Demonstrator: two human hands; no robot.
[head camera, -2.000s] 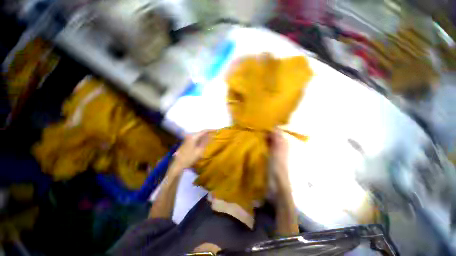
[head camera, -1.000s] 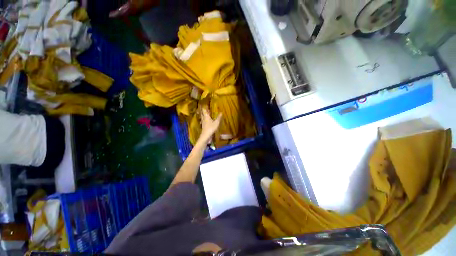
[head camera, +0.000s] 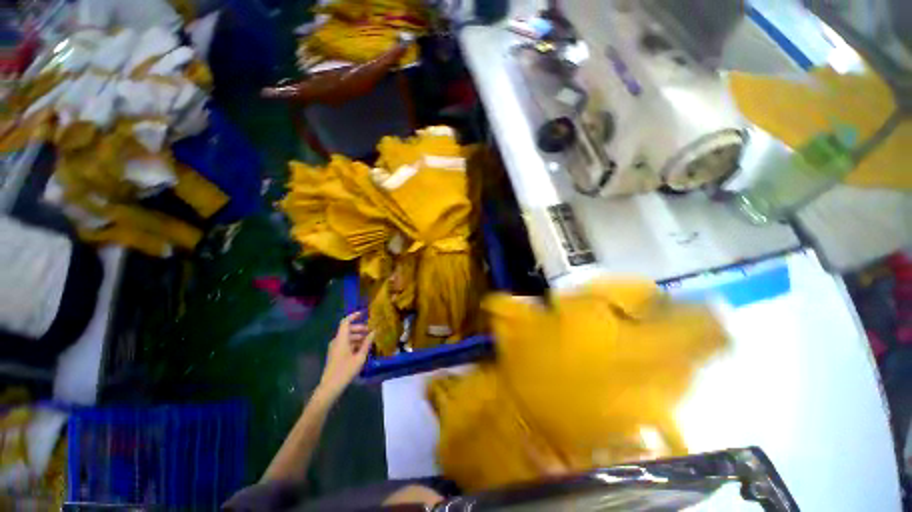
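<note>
My left hand (head camera: 348, 352) is at the near left corner of a blue crate (head camera: 425, 358), fingers apart; whether it touches the rim is unclear. A mustard-yellow bundle (head camera: 435, 215) with pale ends, tied around its middle, stands in the crate. Another mustard bundle (head camera: 590, 370), blurred, is over the near left part of the white machine table and its edge. My right hand is not visible; the frame does not show whether the blurred bundle hides it.
A cream sewing machine (head camera: 650, 110) with a round handwheel stands beyond the table (head camera: 820, 340). Another blue crate (head camera: 160, 450) is at lower left. A heap of white and yellow pieces (head camera: 130, 120) lies at upper left. More yellow pieces (head camera: 360, 35) are at the top.
My left hand has moved off the tied bundle to the crate's corner. The other mustard bundle has shifted left from the white table towards the crate. The view has tilted up.
</note>
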